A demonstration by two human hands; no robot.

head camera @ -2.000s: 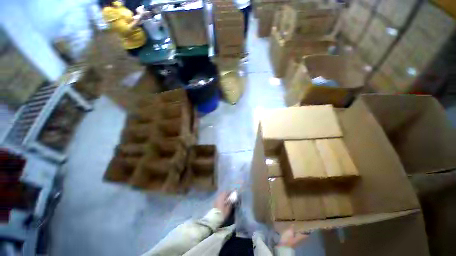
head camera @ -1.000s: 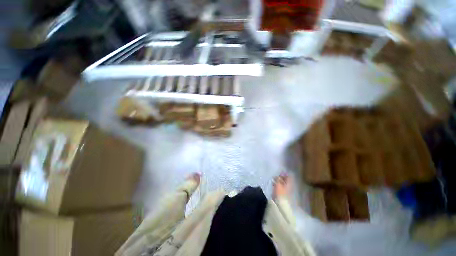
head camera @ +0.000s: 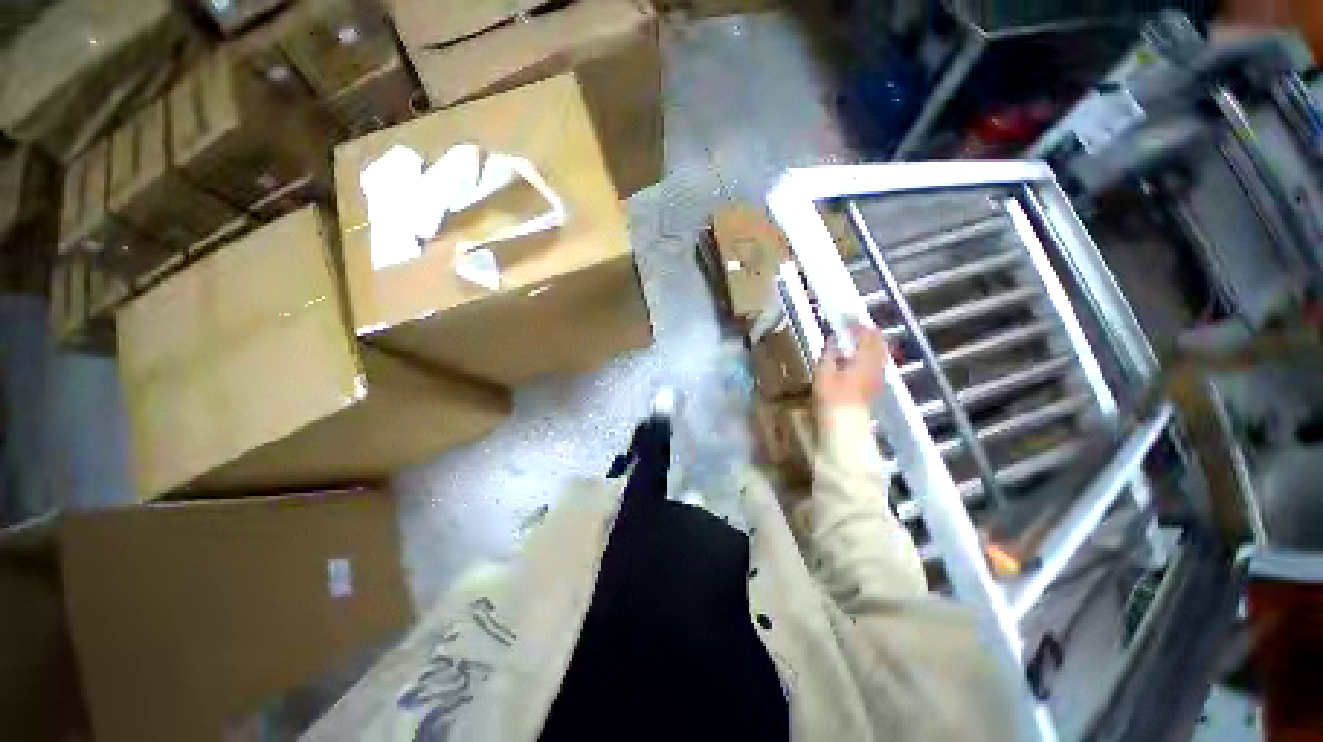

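My right hand is at the left rail of the white-framed roller conveyor. Its fingers are blurred, and I cannot tell if they grip the rail or only touch it. My left sleeve shows at the bottom, but my left hand is not visible. A large closed carton stands ahead on the left, with white paper pieces on top. Another closed brown carton stands beside it on its left.
A large carton with a small white label is at the lower left. More cartons are stacked behind. Small brown boxes lie beside the conveyor's left side. Grey machinery stands at the upper right. Speckled floor shows between cartons and conveyor.
The view has turned from the open carton and box grid to the conveyor and closed cartons. My right hand has come to the conveyor's rail. My left hand has gone out of sight.
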